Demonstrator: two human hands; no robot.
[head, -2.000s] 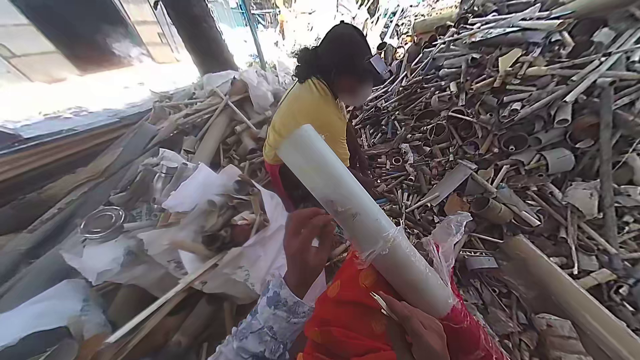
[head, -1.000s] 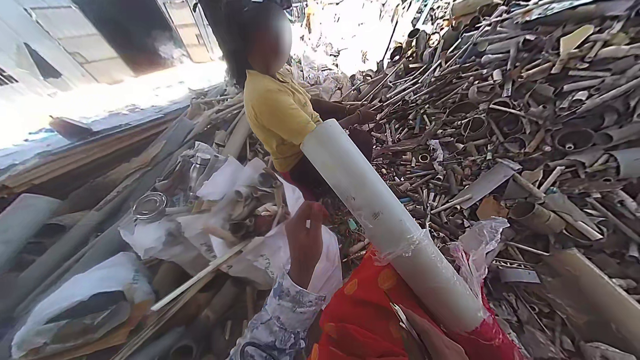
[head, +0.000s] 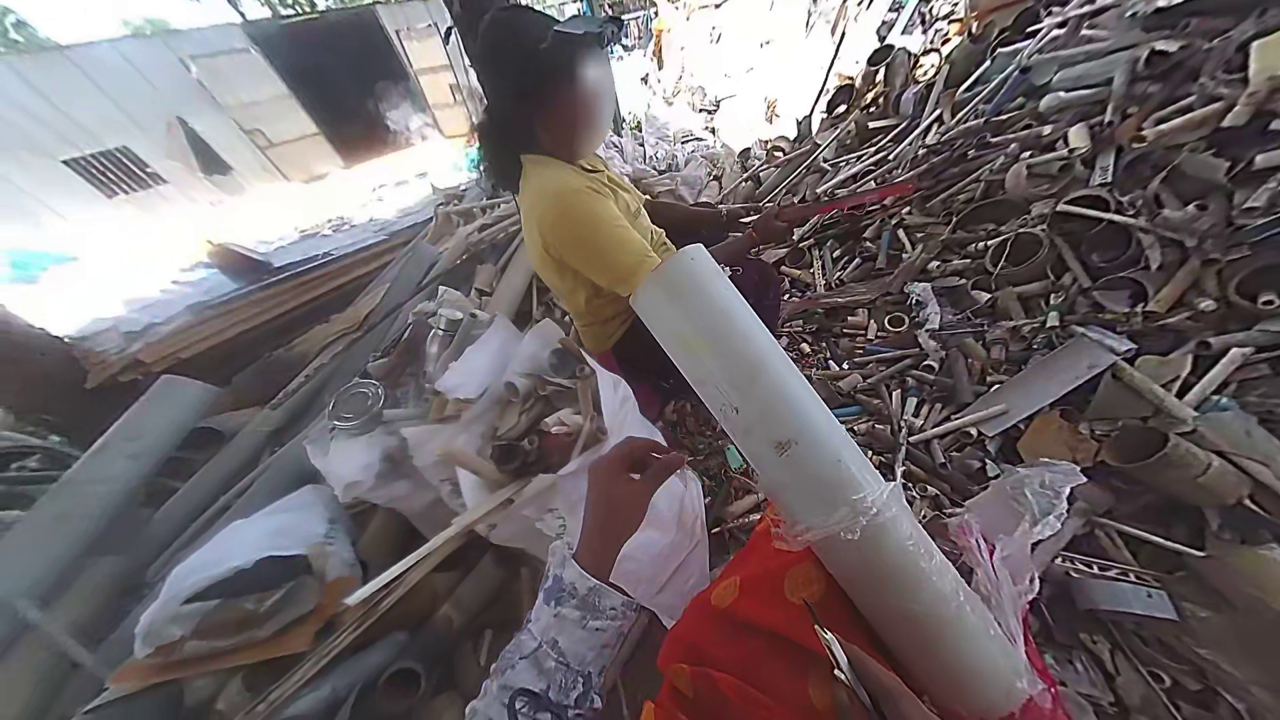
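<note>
A pale grey plastic pipe [head: 800, 440] slants across my lap, over red cloth with orange dots. Clear plastic film [head: 850, 515] clings around its lower half. My left hand [head: 625, 500], in a patterned sleeve, is raised left of the pipe, thumb and fingertips pinched on what looks like a small pale scrap. Beside the pipe's lower end, my right hand [head: 880, 690] is partly cut off by the bottom edge and holds a thin metal-bladed tool [head: 840, 660]; its exact kind is unclear.
A person in a yellow shirt [head: 590, 240] sits just beyond the pipe's upper end, holding a long red strip [head: 850, 200]. Scrap pipes and offcuts [head: 1000, 250] are heaped at right. White sacks [head: 650, 540], a steel container [head: 356, 405] and long grey pipes [head: 130, 470] lie at left.
The other person's upper body has risen from a bent posture, and their arms now reach right with the red strip. My hands keep much the same places by the pipe. The view has shifted.
</note>
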